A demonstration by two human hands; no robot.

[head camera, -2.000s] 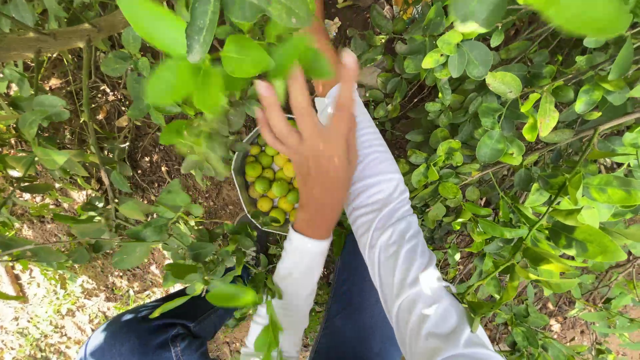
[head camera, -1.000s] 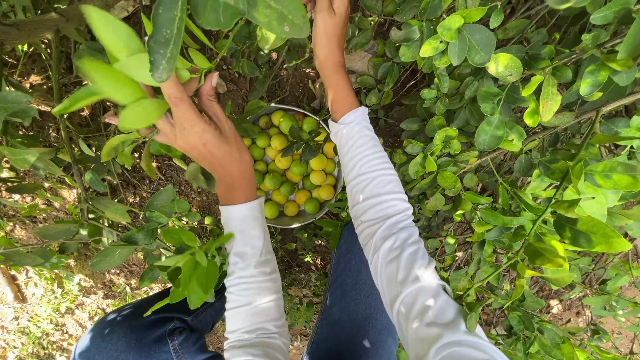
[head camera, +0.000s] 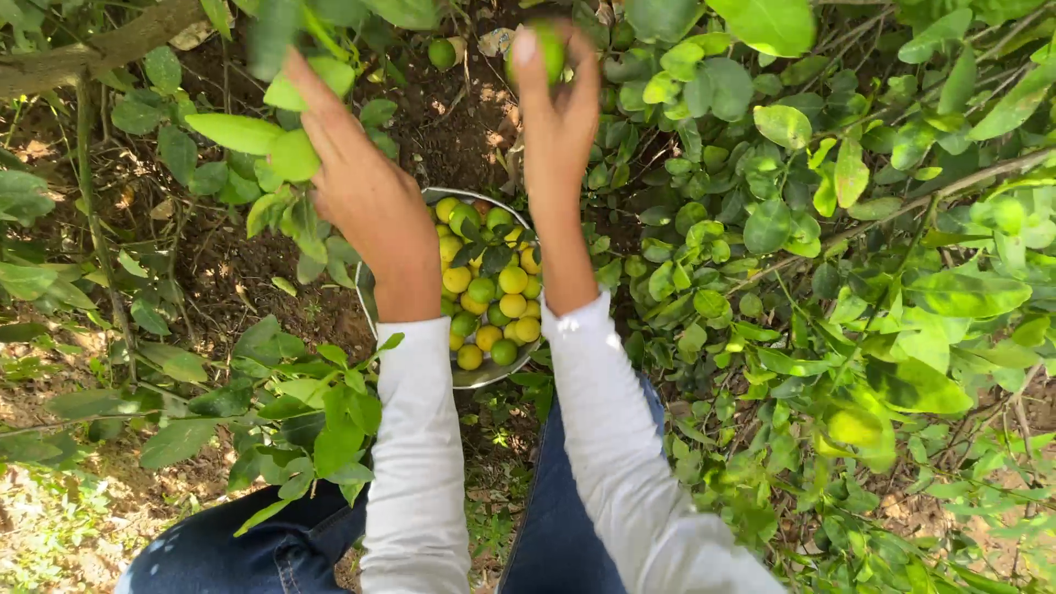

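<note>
My right hand point(head camera: 557, 124), blurred at its fingertips, holds a green lime point(head camera: 538, 56) between thumb and fingers near the top of the view. At the upper left my left hand point(head camera: 363, 177) is among leafy twigs point(head camera: 293, 153); its fingertips are partly behind leaves, so whether it grips a twig cannot be told. Below and between the hands sits a round metal basin point(head camera: 487, 379), full of yellow and green limes point(head camera: 512, 280) with a few dark leaves point(head camera: 495, 259) on top. My left wrist covers part of the basin's left side.
Another green lime point(head camera: 441, 54) shows near the top, against brown soil point(head camera: 445, 115). A thick branch point(head camera: 99, 54) crosses the upper left corner. Dense citrus foliage point(head camera: 767, 227) fills the right side, with a thin branch point(head camera: 932, 191) running through it. My jeans-clad legs point(head camera: 561, 511) are below.
Two seconds ago one hand was over the basin; now both are beyond it, apart. My right hand shows a lime in its fingers that was not visible in the earlier frames.
</note>
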